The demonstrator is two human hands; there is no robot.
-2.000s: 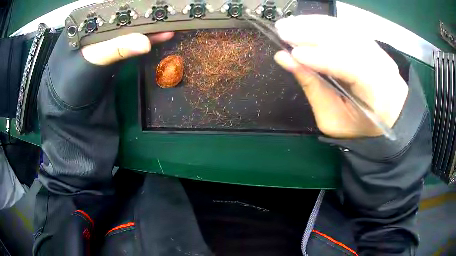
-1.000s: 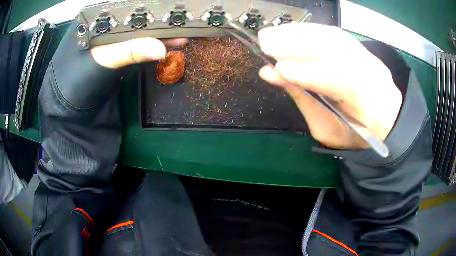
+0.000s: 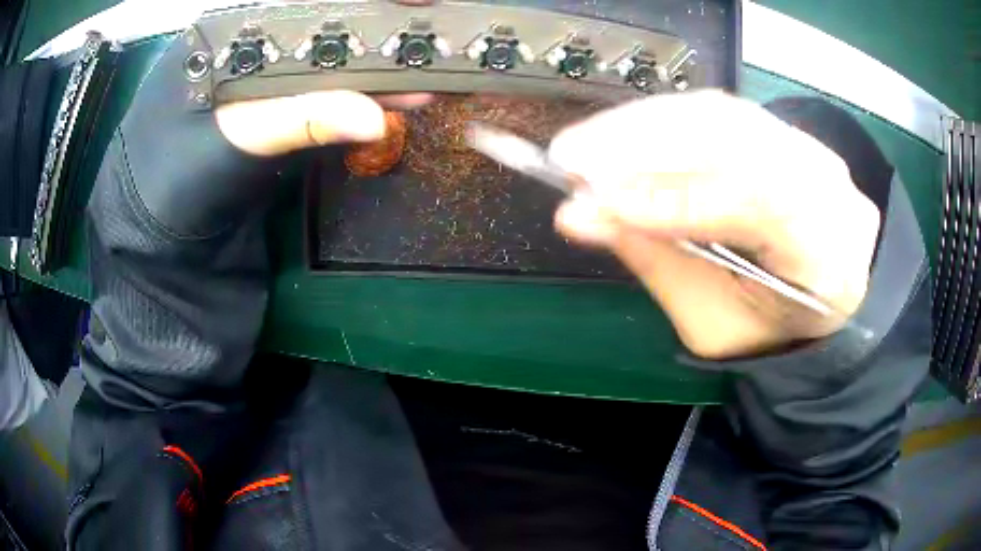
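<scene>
My left hand [image 3: 307, 121] holds the grey-beige bar fixture [image 3: 463, 81] from below at its left part, thumb along the near edge. The bar has a row of several dark round seats with bright edges. My right hand [image 3: 721, 215] grips the silver tweezers [image 3: 522, 156], whose blurred tips are below the bar, over the copper-coloured bits. Whether the tips hold a bit cannot be told. Fine copper wire pieces [image 3: 452, 188] lie scattered on the black tray [image 3: 473, 271]. A round orange-brown clump [image 3: 374, 151] lies at their left, partly behind my left thumb.
Stacked ribbed bars [image 3: 957, 258] stand at the far right of the green bench [image 3: 495, 334]. Another bar [image 3: 67, 161] lies at the far left beside a black block [image 3: 22, 151]. A white strip [image 3: 839, 70] runs along the back.
The bar and my left hand have moved right and slightly nearer. The tweezer tips have left the seats and moved down over the tray; my right hand has moved lower.
</scene>
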